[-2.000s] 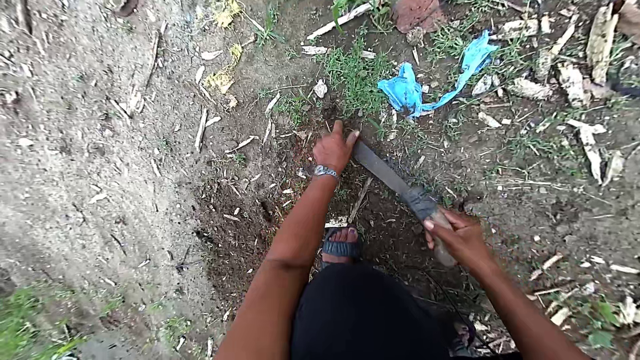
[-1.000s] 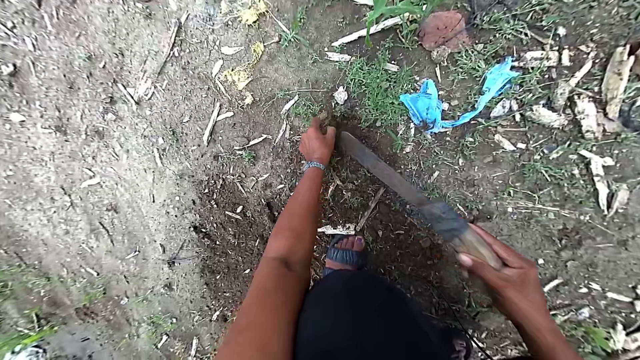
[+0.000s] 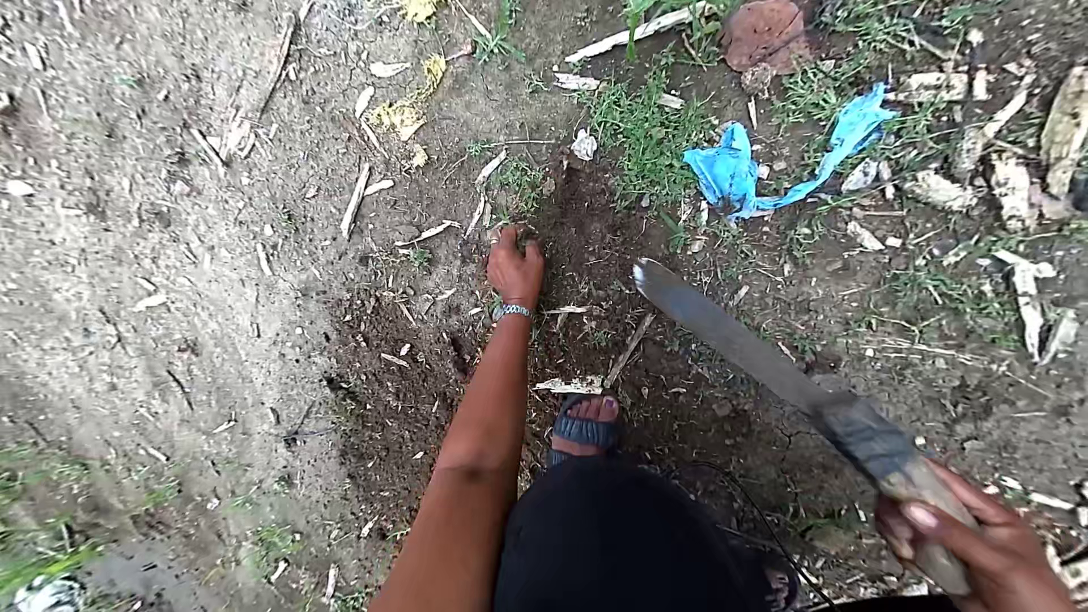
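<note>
My right hand (image 3: 965,531) grips the wooden handle of a machete (image 3: 735,336) at the lower right. Dark wrapping covers the joint of handle and blade, and the blade points up and left over the soil, its tip apart from my other hand. My left hand (image 3: 516,265), with a metal bracelet at the wrist, reaches down to the ground beside small weeds (image 3: 520,189). Its fingers are bent around something small and dull at ground level; what it is cannot be told. Dark loosened soil (image 3: 586,212) lies just right of the left hand.
A torn blue plastic bag (image 3: 735,170) lies on grass at the upper right, below a flat reddish stone (image 3: 765,36). Wood chips (image 3: 1024,297) are scattered on the right. My sandaled foot (image 3: 586,425) stands by a pale wood splinter (image 3: 568,386).
The machete and my right hand have moved down and right, away from my left hand. The blade tip was close to the left hand in the earlier frames.
</note>
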